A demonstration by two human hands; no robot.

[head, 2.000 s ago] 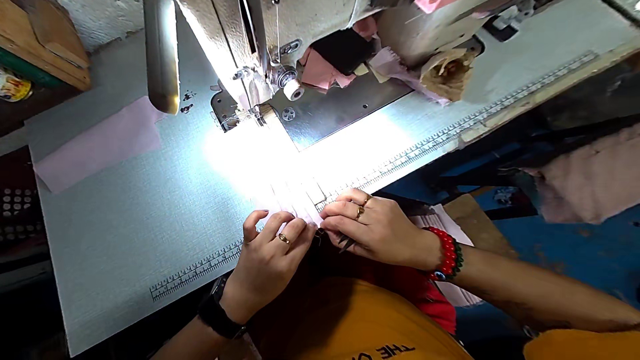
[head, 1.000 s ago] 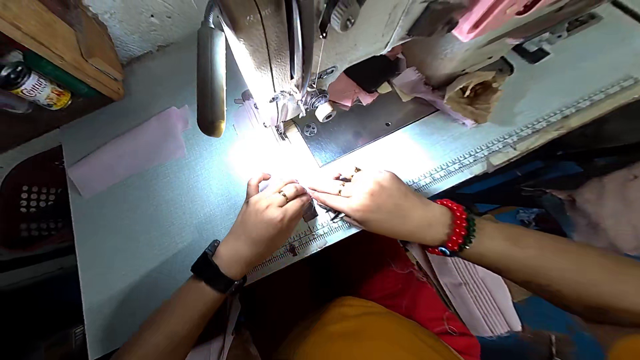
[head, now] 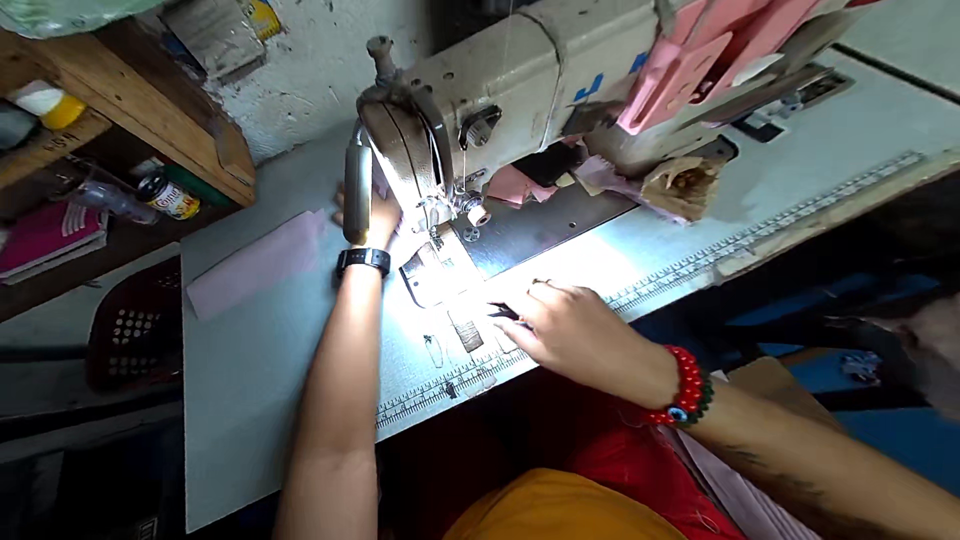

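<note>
A sewing machine (head: 517,82) stands on a pale table, its lamp glaring over the needle plate. My left hand (head: 375,217) reaches behind the lamp shade, left of the needle; the shade hides part of it, and whether it grips the pale cloth there is unclear. Right of the needle plate and nearer the table's front edge, my right hand (head: 559,322) holds a small dark tool (head: 504,310) between thumb and fingers, perhaps thread snips. A folded pink cloth (head: 259,262) lies on the table to the left of my left wrist.
A printed measuring tape (head: 675,266) runs along the front edge. Fabric scraps (head: 517,184) and a crumpled brown paper bag (head: 684,187) rest under the machine arm. At the left are a wooden shelf (head: 142,97) with a jar (head: 166,196) and a perforated dark red basket (head: 135,337).
My left hand has left my right hand's side and moved up behind the lamp shade. Both hands were together at the front of the machine before. The view has shifted.
</note>
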